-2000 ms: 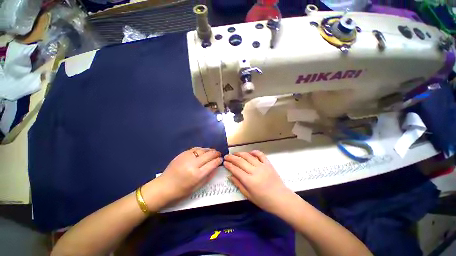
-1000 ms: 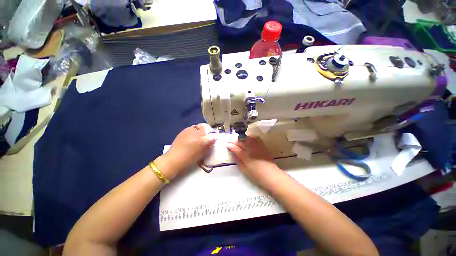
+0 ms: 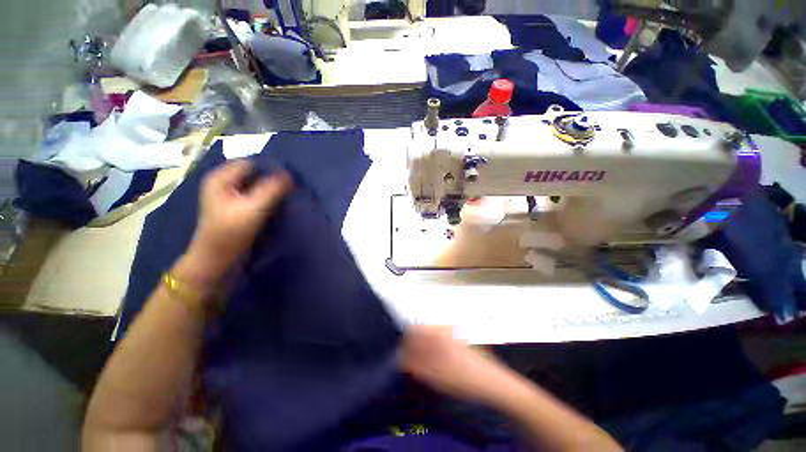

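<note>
A dark navy cloth piece point(image 3: 305, 300) hangs raised and blurred in front of me, left of the sewing machine. My left hand point(image 3: 237, 207) pinches its upper edge. My right hand point(image 3: 435, 353) holds its right edge near the table's front; its fingertips are blurred and partly hidden. More navy cloth point(image 3: 323, 168) lies flat behind it; I cannot tell if it is the same piece. The white HIKARI machine point(image 3: 566, 177) stands to the right, with no cloth under its needle area point(image 3: 452, 231).
Blue-handled scissors point(image 3: 621, 287) and a curled white strip point(image 3: 710, 278) lie under the machine arm's right part. A red-capped bottle point(image 3: 499, 95) stands behind the head. White scraps point(image 3: 133, 132) and plastic lie at left. Navy cloth point(image 3: 751, 247) is heaped at right.
Both hands have left the needle area. The navy cloth has come off the machine bed, and its edge is lifted to the left. The camera view now takes in more of the background.
</note>
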